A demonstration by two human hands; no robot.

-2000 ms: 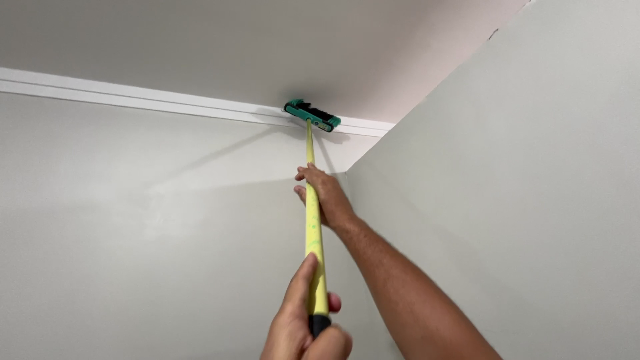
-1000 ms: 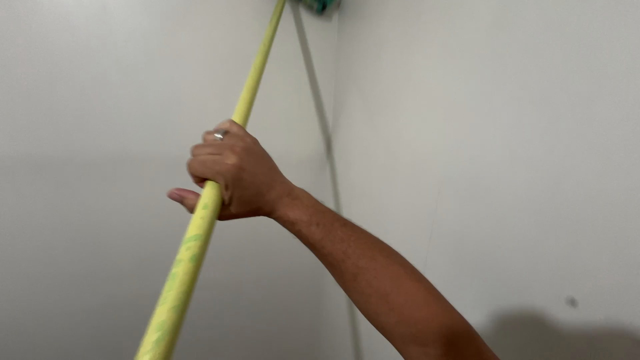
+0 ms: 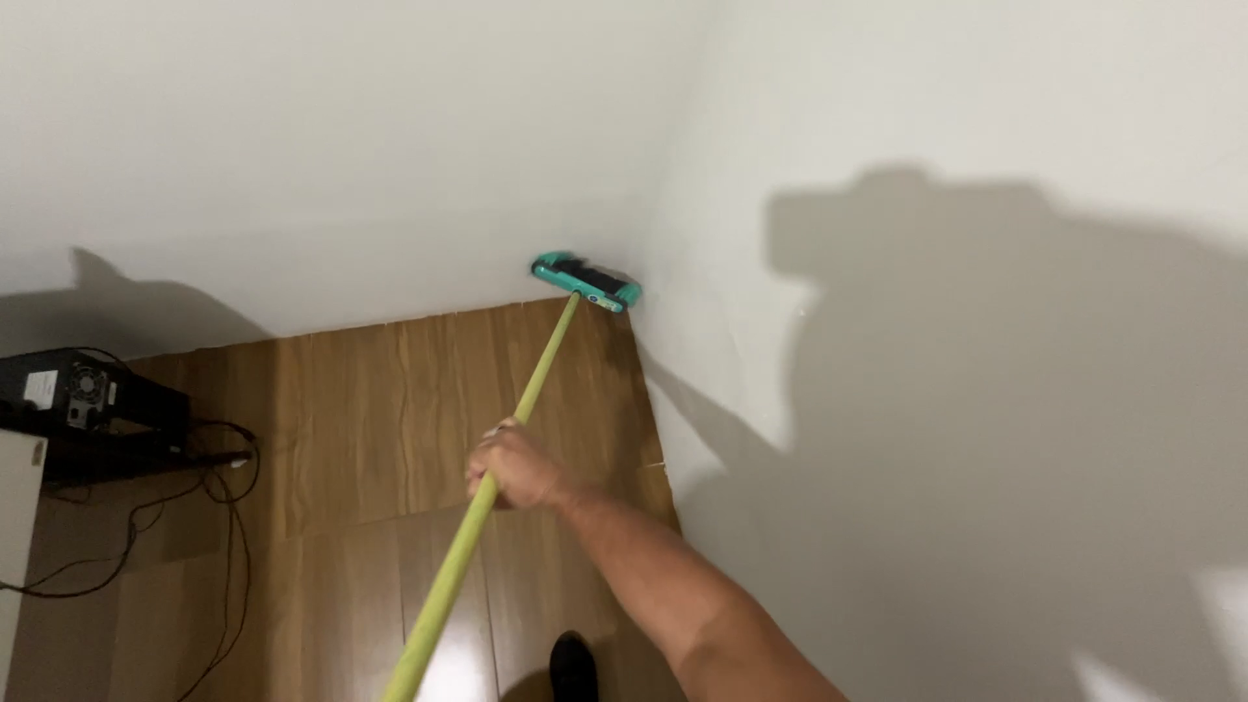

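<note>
My right hand (image 3: 512,468) is closed around the middle of a long yellow pole (image 3: 453,565), with my forearm coming in from the bottom right. The pole runs from the bottom edge up to a teal and black cleaning head (image 3: 587,281), a mop or broom head by its shape. This head is low in the corner, at the foot of the left-hand wall (image 3: 390,244) and close to the right-hand wall (image 3: 712,292), just above the wood-look floor (image 3: 370,419). My left hand is out of view, as is the pole's near end.
A black computer case (image 3: 97,395) stands at the left on a dark surface, beside a white furniture panel (image 3: 18,526). Loose black cables (image 3: 244,546) trail on the floor there. A dark shoe (image 3: 573,668) shows at the bottom. Shadows fall on both walls.
The cleaning head has come down from the ceiling edge to the floor corner, my right hand still on the pole. My left hand, on the pole two seconds ago, has left view. The view has tilted down.
</note>
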